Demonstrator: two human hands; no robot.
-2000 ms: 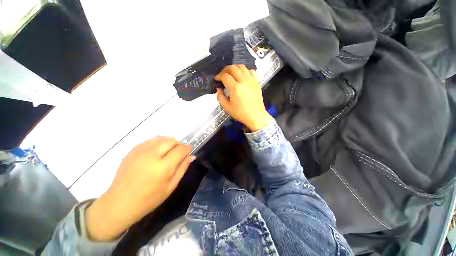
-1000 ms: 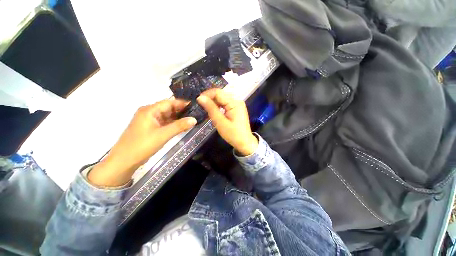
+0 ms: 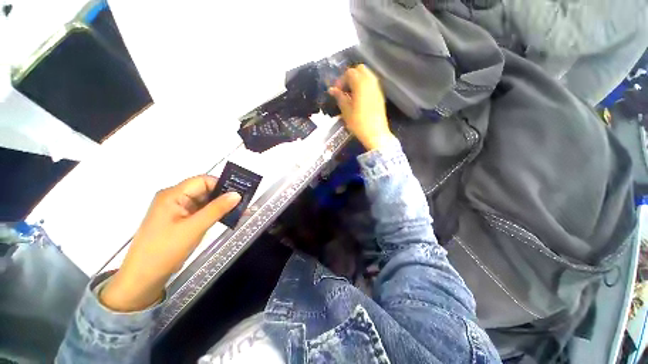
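Note:
My left hand [image 3: 174, 231] holds a black label [image 3: 236, 186] with pale print between thumb and fingers, just above the table's front edge. My right hand [image 3: 361, 105] is at the black label bundle [image 3: 310, 87], at its right end, with fingertips bent together; whether they grip a piece is hidden. More black labels with pale print [image 3: 276, 131] lie fanned on the white table, at the near left end of the bundle.
A measuring tape [image 3: 234, 245] runs along the front edge of the white table [image 3: 206, 71]. Dark grey garments [image 3: 554, 163] with pale stitching are heaped at the right. Black panels [image 3: 85, 78] stand at the upper left. A blue denim jacket [image 3: 320, 306] shows below.
My left hand has moved down and left, now with a label in it. My right hand has left my left hand and moved up and right to the bundle's far end.

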